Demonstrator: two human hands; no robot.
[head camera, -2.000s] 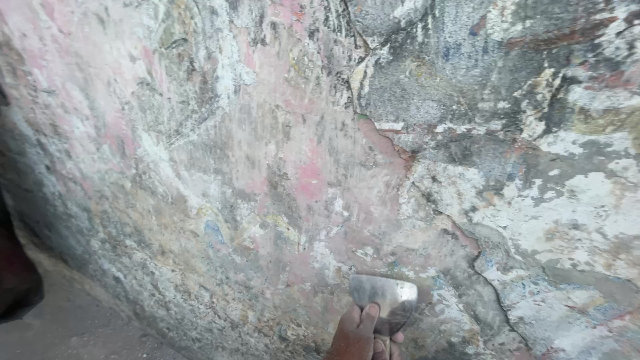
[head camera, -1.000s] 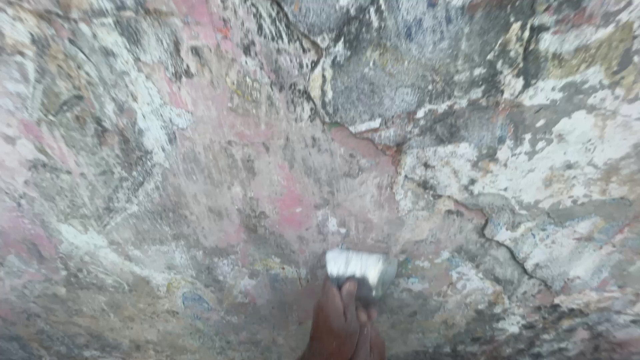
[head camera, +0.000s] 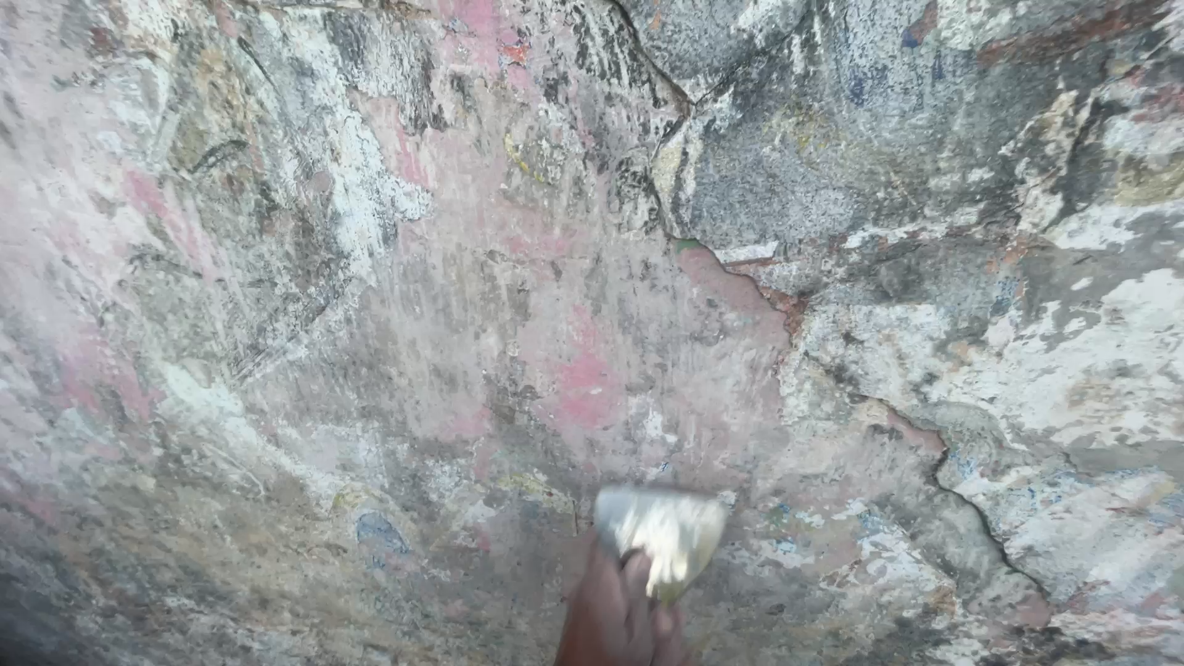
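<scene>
My right hand comes up from the bottom edge, a little right of the middle, and grips a metal scraper with a wide flat blade. The blade points upward and lies against or close to a wall with worn, flaking paint. Both hand and blade are blurred, so contact is hard to tell. The fingers hide the lower part of the scraper. Around the blade the wall shows grey, pink and white patches, with a brighter pink spot above it. My left hand is not in view.
A jagged crack runs down the right side of the wall. Further up it borders a raised broken edge near a rough grey area. White flaking paint spreads at the right.
Across the frames my right hand stays around the scraper, whose blade tilt and position on the wall shift slightly. The view has moved; the floor and dark object at the lower left are out of frame.
</scene>
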